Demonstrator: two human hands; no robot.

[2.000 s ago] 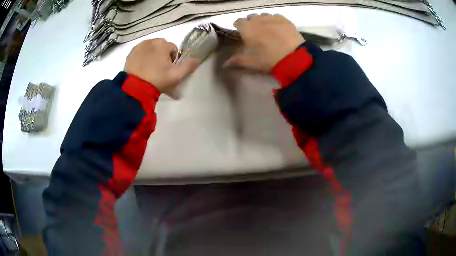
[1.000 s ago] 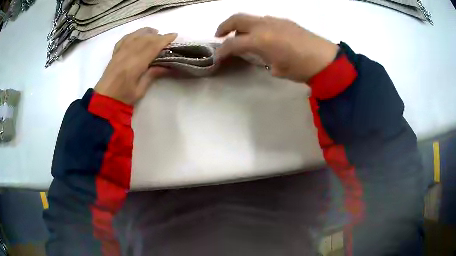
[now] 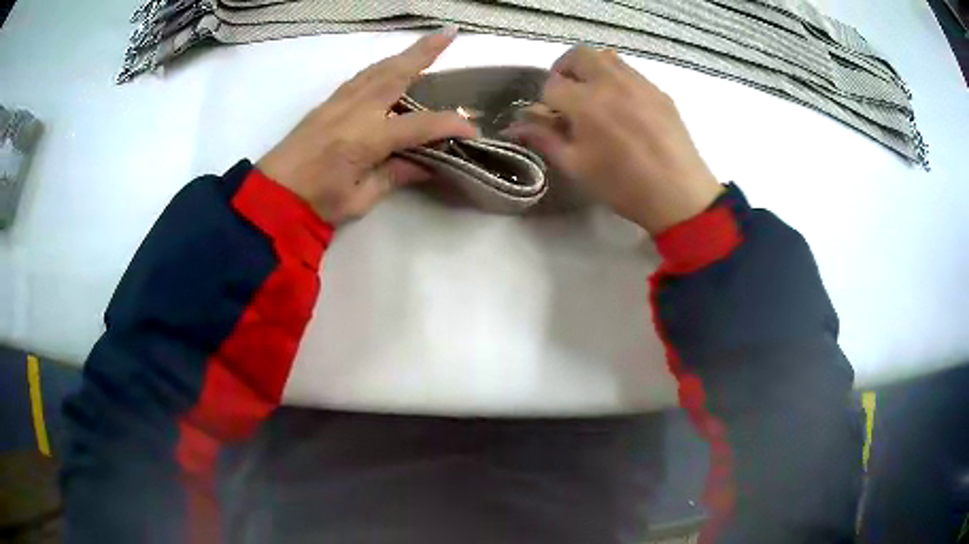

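A beige-grey webbing strap (image 3: 491, 183) stands on edge on the white table, its near part folded in a flat loop. Another stretch of it curves behind, between my hands. My left hand (image 3: 367, 133) grips the folded layers at their left end, thumb on top and index finger pointing up. My right hand (image 3: 611, 128) is at the strap's far right curve, fingers bent around a shiny metal piece near the strap's end; the exact grip is blurred. Small metal glints show inside the fold.
A pile of long straps (image 3: 638, 32) lies across the back of the white table (image 3: 808, 255), with metal hooks clustered at both ends. A finished bundle (image 3: 15, 159) lies at the far left edge. The table's near edge runs in front of my body.
The folded strap has shifted right and now shows a wide curve behind the fold. My left hand has moved right. The view has shifted, showing more of the strap pile.
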